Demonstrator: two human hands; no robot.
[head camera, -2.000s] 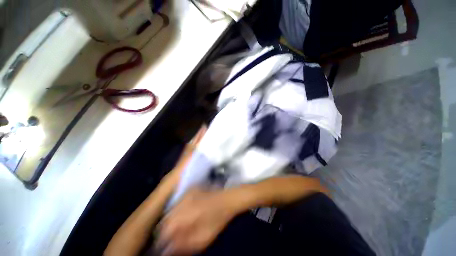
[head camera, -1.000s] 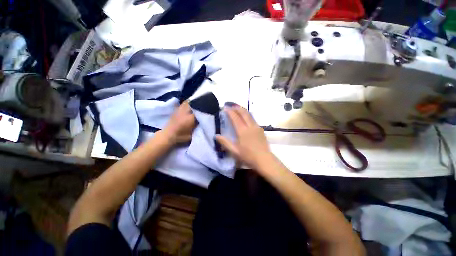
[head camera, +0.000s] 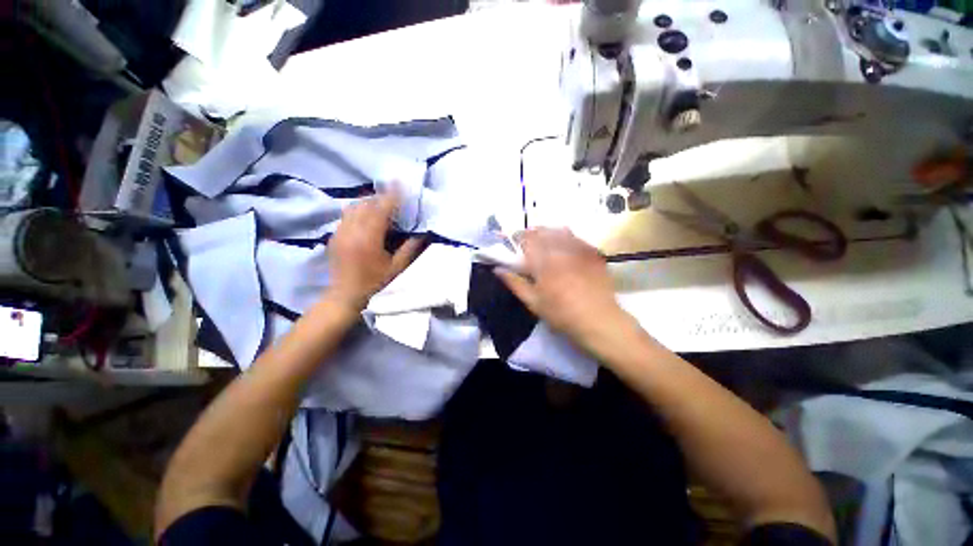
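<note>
Light grey-blue cloth with navy strips (head camera: 309, 160) lies heaped on the table left of the needle. A white fabric piece (head camera: 427, 283) and a navy fabric panel (head camera: 499, 307) lie at the near side of the heap, between my hands. My left hand (head camera: 365, 251) rests on the cloth, its fingertips partly blurred; whether it grips is unclear. My right hand (head camera: 560, 279) holds the edge of the white and navy pieces between thumb and fingers. The presser foot and needle (head camera: 627, 187) are beyond my right hand, with no cloth under them.
The sewing machine (head camera: 747, 96) stands at the right. Scissors (head camera: 784, 240) with dark red handles lie under its arm. A box (head camera: 149, 160) and a motor-like device (head camera: 64, 251) are at left. Grey-blue pieces (head camera: 886, 437) hang below the table edge at right.
The view has swung from the pieces at the right back to the table. Since one second ago, the cloth between my hands has opened out, showing white fabric, and my right hand has moved slightly right.
</note>
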